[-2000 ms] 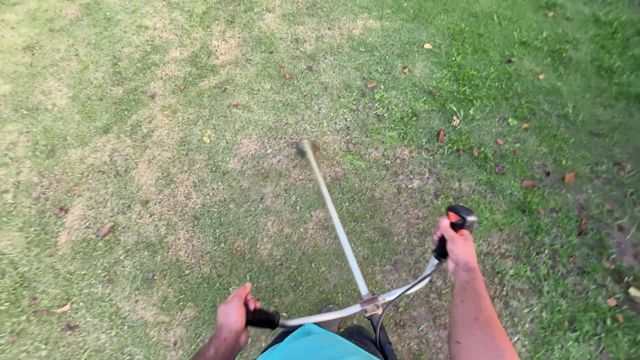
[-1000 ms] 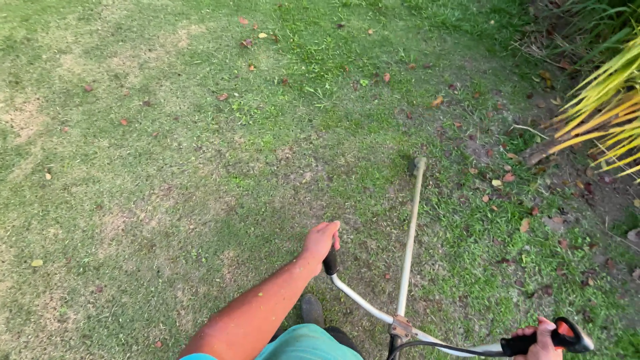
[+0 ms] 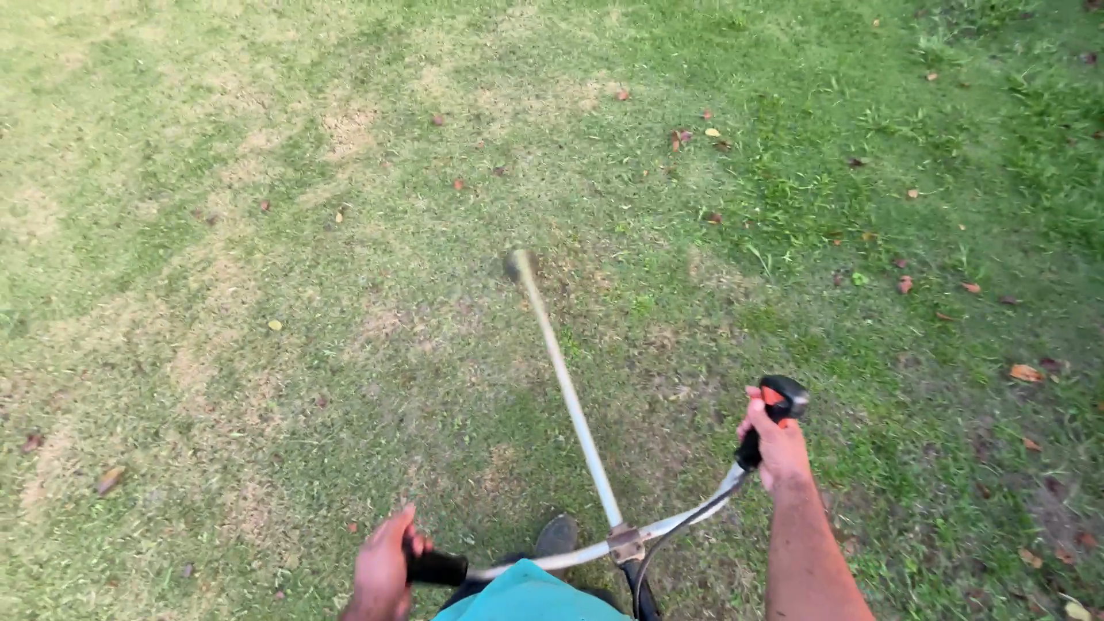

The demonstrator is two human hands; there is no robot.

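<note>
My left hand [image 3: 385, 562] is wrapped around the black left grip [image 3: 435, 567] of a string trimmer's handlebar, low in the view. My right hand [image 3: 780, 444] holds the right grip, which carries a black and orange throttle control [image 3: 783, 397]. The pale metal handlebar [image 3: 561, 559] meets the trimmer's shaft [image 3: 569, 392] at a clamp [image 3: 626, 543], with a black cable running along the right side. From there the shaft reaches forward and slightly left to the dark cutting head [image 3: 519, 266], which is blurred and low over the grass.
Short grass [image 3: 388, 414] with dry, brownish patches covers the ground. Taller green grass [image 3: 802, 138] grows at the upper right. Fallen leaves [image 3: 1026, 373] lie scattered about. One dark shoe [image 3: 556, 535] shows just behind the handlebar, beside a turquoise garment [image 3: 530, 595].
The trimmer has swung left since one second ago, when its shaft stood at the right near yellow-green foliage. Both hands have stayed on the grips. The view has also turned left.
</note>
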